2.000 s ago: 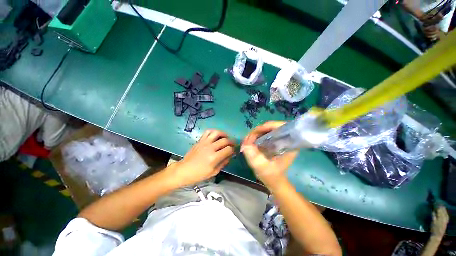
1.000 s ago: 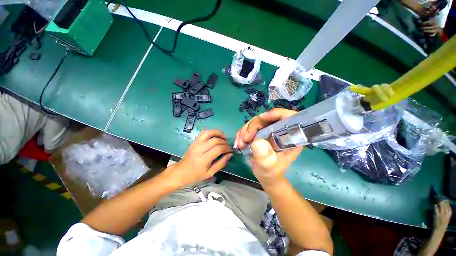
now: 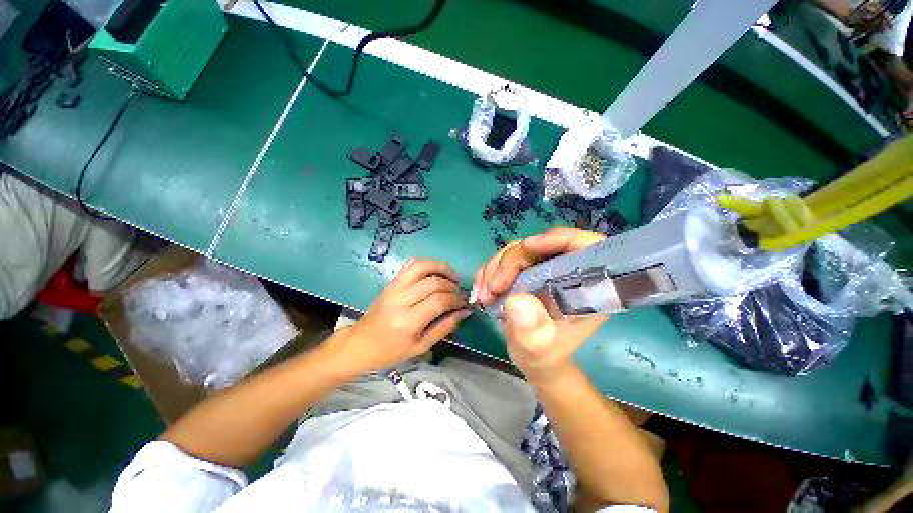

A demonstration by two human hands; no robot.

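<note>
My right hand [image 3: 542, 301] is closed around the thick grey electric screwdriver [image 3: 631, 281], which lies slanted with its tip toward my left hand. My left hand [image 3: 412, 313] has its fingers pinched together at the screwdriver's tip, near the bench's front edge. A small dark piece shows between the fingertips, mostly hidden, so its shape cannot be told. A loose pile of black plastic housings [image 3: 383, 199] lies on the bench beyond my left hand. Small black inserts [image 3: 511, 203] lie in a heap beyond my right hand.
Behind the heap stand an open bag of dark parts [image 3: 498, 128] and a bag of screws [image 3: 591, 170]. A large clear bag of black parts [image 3: 771, 326] lies right. A green box [image 3: 165, 50] stands left. A yellow cord [image 3: 841, 205] hangs right. A carton [image 3: 165, 386] sits lower left.
The screwdriver has swung down from its more end-on pose, and its lever side now shows. My right hand has closed further around it. My left hand has barely moved. The neighbour's hand at right has shifted.
</note>
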